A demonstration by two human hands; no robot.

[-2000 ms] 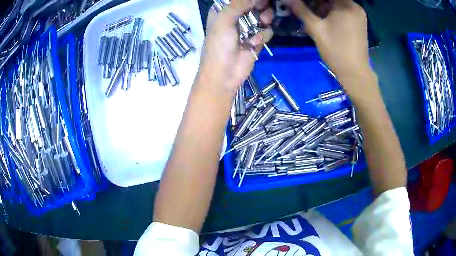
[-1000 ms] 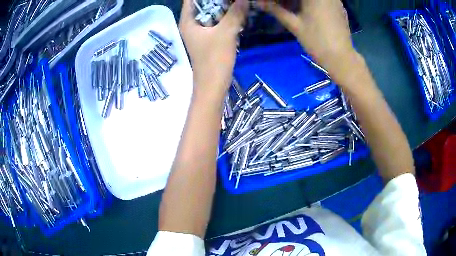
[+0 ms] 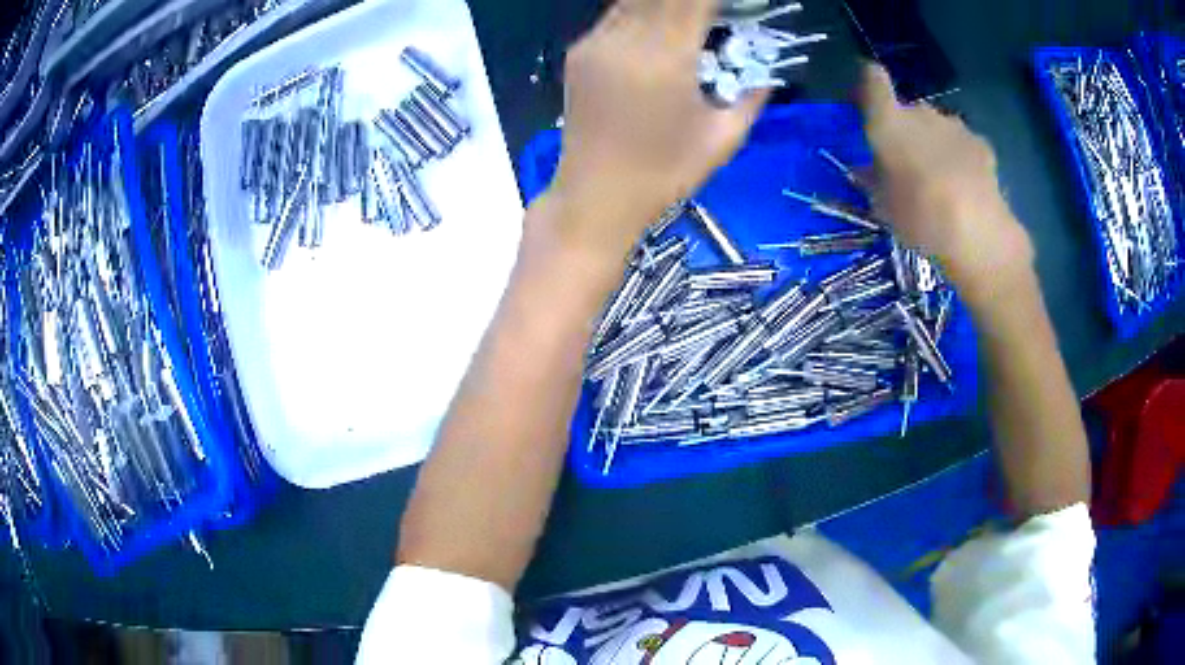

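Note:
My left hand is at the top centre, shut on a bundle of silver metal shafts whose thin ends point right. My right hand is over the top right of the blue parts bin, somewhat blurred. Its fingers point up and no shaft shows in it, but its grip is partly hidden. Many loose shafts lie in the blue bin. The white plastic tray, left of the blue bin, holds a group of shafts in its upper part.
Blue side bins with longer silver pieces stand at the left and the far right. Grey trays with metal pieces are at the upper left. A dark flat object lies at the top. A red object is beyond the table edge.
My left hand has moved right with the bundle, over the blue bin's top edge. My right hand has come away from my left hand, moving right and down. The camera view has shifted slightly.

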